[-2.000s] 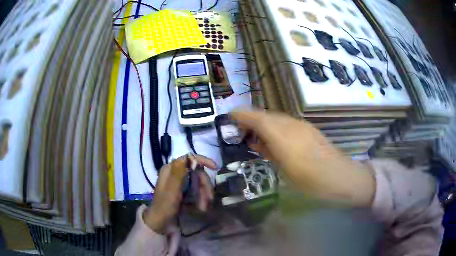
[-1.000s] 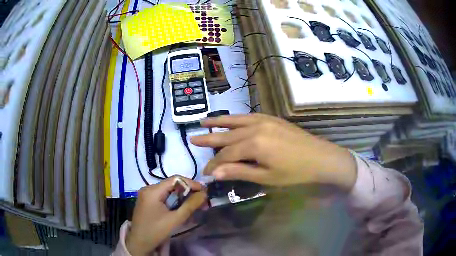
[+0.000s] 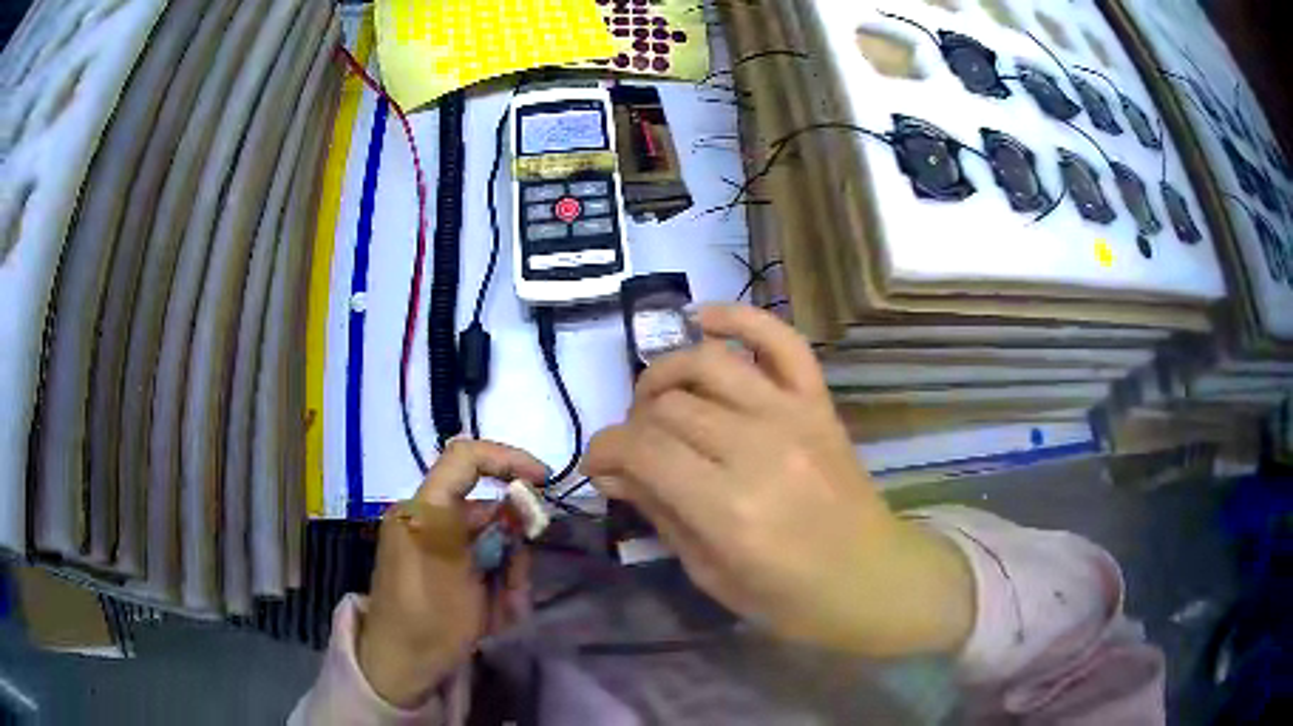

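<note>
My left hand [image 3: 426,574] is at the bench's front edge, its fingers closed on a small pale plug [image 3: 529,508] with reddish wire beside it. My right hand [image 3: 780,489] is bent over the dark strip with a pale round window [image 3: 659,329]. Its index finger reaches beside the window; its thumb side points towards the plug. Whether it holds anything is hidden. The hand covers most of the fixture below. The white handheld meter [image 3: 569,199] lies above the strip, its screen lit.
Foam tray stacks stand at left [image 3: 170,326] and right [image 3: 1049,277]; the right top tray holds several dark fans [image 3: 932,159]. A yellow label sheet [image 3: 489,40], a dark box [image 3: 650,153], a coiled cable [image 3: 447,255] and a red wire [image 3: 420,241] lie around the meter.
My right hand has moved from over the strip, down and right, uncovering the pale window. The plug in my left hand has turned. The whole view has shifted, showing bench things higher.
</note>
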